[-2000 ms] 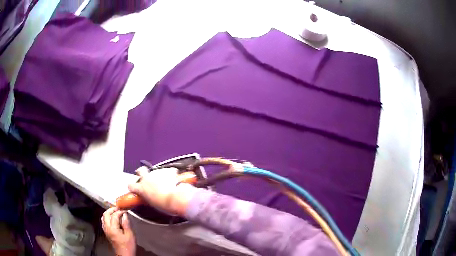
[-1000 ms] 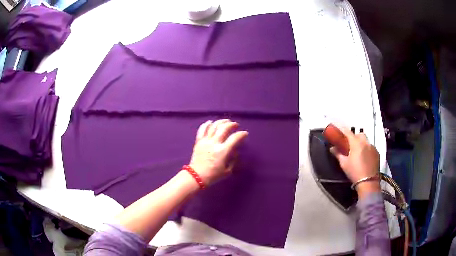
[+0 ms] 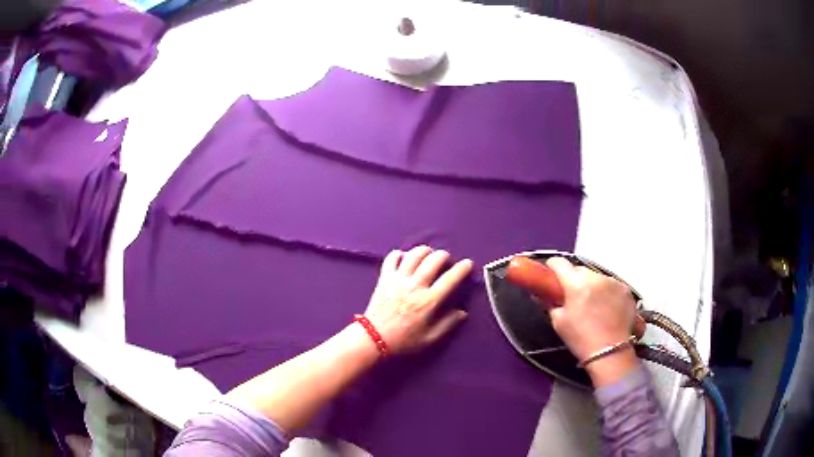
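A purple garment panel (image 3: 294, 294) lies spread on the white ironing table, with two raised seam ridges running across it. My left hand (image 3: 415, 299) lies on the panel near its middle, fingers spread, holding nothing; a red bracelet is on the wrist. My right hand (image 3: 593, 308) grips the orange handle of the steam iron (image 3: 518, 312). The iron rests over the panel's right edge, tip pointing up-left towards my left fingers. It covers the right end of the lower seam ridge.
A stack of purple panels (image 3: 58, 205) lies at the left table edge, with a purple bundle (image 3: 98, 40) beyond it. A white tape roll (image 3: 415, 55) stands at the far edge. Blue and tan hoses (image 3: 701, 375) trail from the iron. The table's edge (image 3: 701, 178) curves at right.
The iron was at the near left edge, then on the bare table at right; now it is on the panel's right edge. My left hand came onto the panel and moved slightly right.
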